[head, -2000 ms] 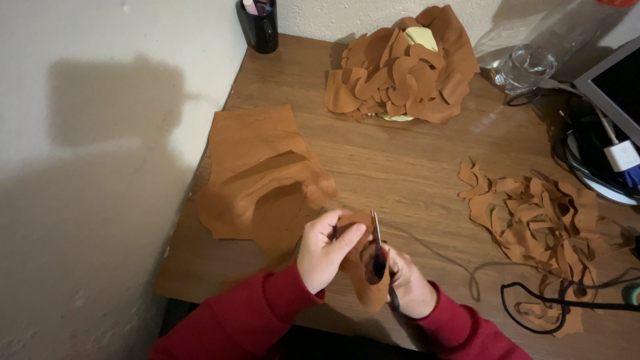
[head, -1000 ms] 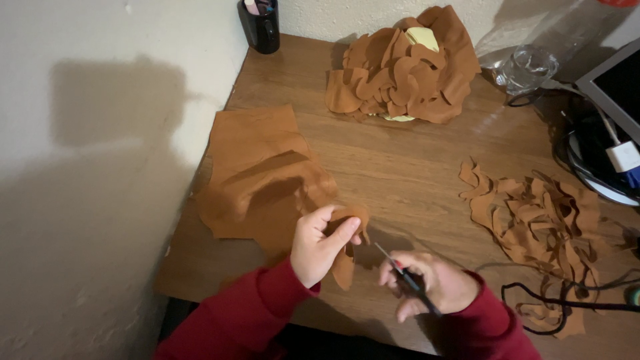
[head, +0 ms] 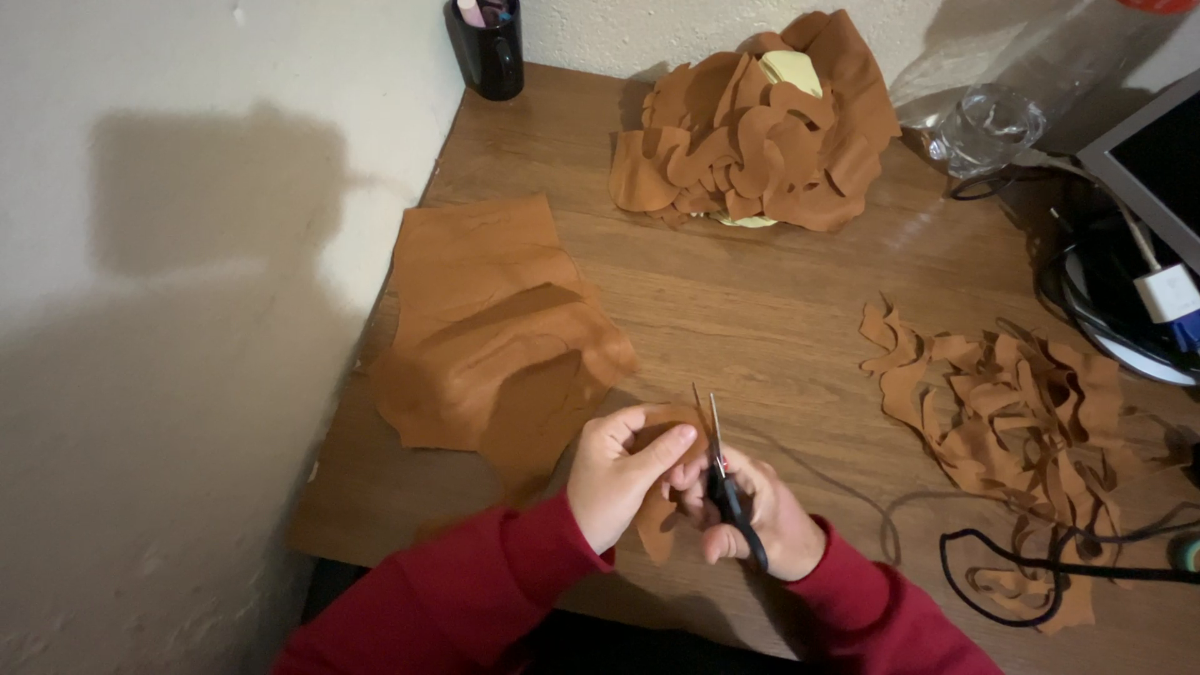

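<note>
Near the desk's front edge, my left hand (head: 623, 469) pinches a small piece of brown leather-like material (head: 658, 530), part of which hangs below the fingers. My right hand (head: 764, 516) holds black-handled scissors (head: 729, 506), their blades slightly parted and pointing up beside the right edge of that piece. Whether the blades touch it I cannot tell. A large, wavy sheet of the same brown material (head: 478, 328) lies to the left of my hands, its lower end partly hidden behind my left hand and sleeve.
Cut brown pieces with pale yellow ones form a pile (head: 750, 150) at the back. Thin brown scraps (head: 1022, 412) lie at the right, near a black cord (head: 1003, 619). A black mug (head: 492, 56), a clear plastic bottle (head: 994, 127), cables and a grey-framed screen (head: 1144, 159) stand farther back.
My right hand with the scissors was lower and apart from the piece a second ago; it is now up beside my left hand. The scissors' blades have parted.
</note>
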